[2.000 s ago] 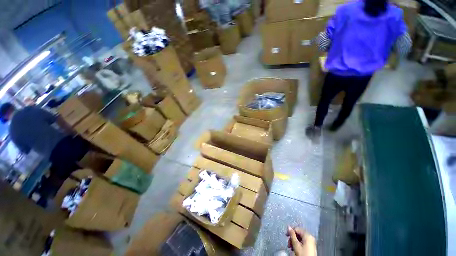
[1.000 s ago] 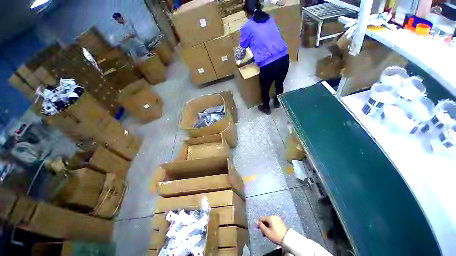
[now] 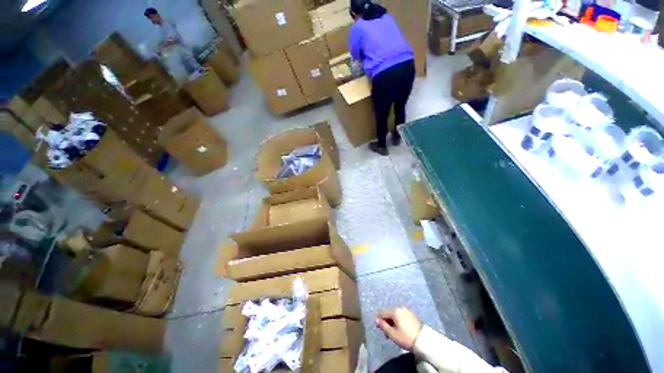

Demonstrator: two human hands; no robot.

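My right hand (image 3: 399,326) is at the bottom centre, in a pale sleeve, over the grey floor. Its fingers are loosely curled with a small gap, and no object shows in it. My left hand is out of the picture. Nearest on the left, an open carton (image 3: 311,336) of bagged white products (image 3: 271,334) sits on a stack of brown cartons (image 3: 338,289). Behind the stack are a long open empty carton (image 3: 284,266) and a rounded open carton (image 3: 267,156) with grey bagged items.
A green belt (image 3: 510,233) runs along the right. Beyond it, clear plastic cups (image 3: 575,138) cluster on a white worktop (image 3: 582,211) under a shelf (image 3: 582,49). A person in purple (image 3: 382,47) bends over a carton ahead. More cartons (image 3: 131,280) line the left.
The view has swung right since the first frame, bringing the worktop and cups in. The person in purple now bends at a carton. My right hand stays low and empty, with more sleeve visible.
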